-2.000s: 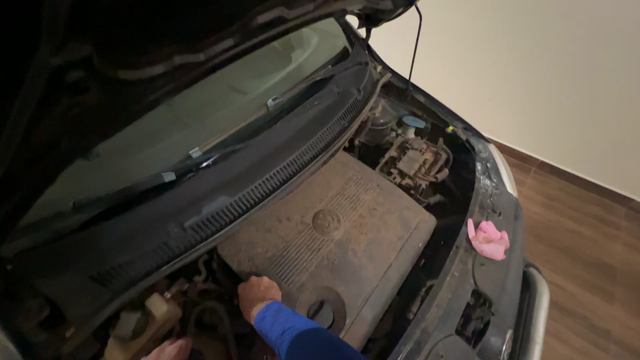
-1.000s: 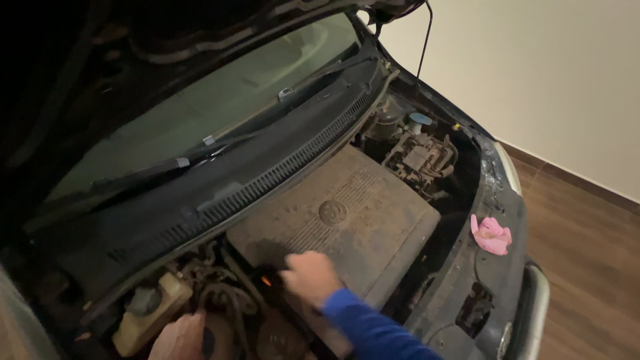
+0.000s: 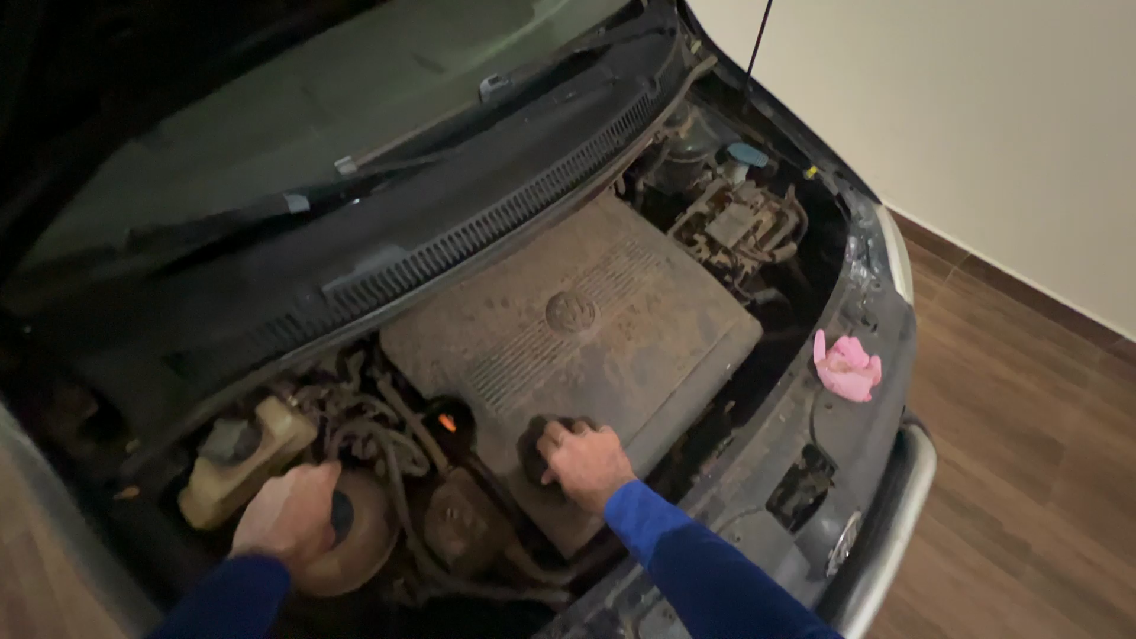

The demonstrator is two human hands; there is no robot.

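Observation:
A dusty engine cover (image 3: pixel 621 328) with a round emblem fills the middle of the engine bay. My right hand (image 3: pixel 586 461) has its fingers curled on the dark round oil filler cap (image 3: pixel 535 451) near the cover's lower edge. At the lower left, my left hand (image 3: pixel 291 519) rests at a round dusty dome (image 3: pixel 359 550) with a dark centre; its fingertips are partly hidden. A yellowed plastic fluid reservoir (image 3: pixel 266 444) with a dark cap stands just behind that hand. An orange dipstick handle (image 3: pixel 447 422) shows between the two hands.
A pink rubber glove or cloth (image 3: pixel 849 366) lies on the front panel. Hoses (image 3: pixel 382 435) run beside the engine cover. A blue cap (image 3: pixel 747 154) and dirty battery-top parts (image 3: pixel 737 222) are at the far side. The raised hood (image 3: pixel 106 80) hangs above the windshield.
My right hand has moved from the cover's left edge, where it was two seconds ago, to the round cap. My left hand has come further into view over the dome.

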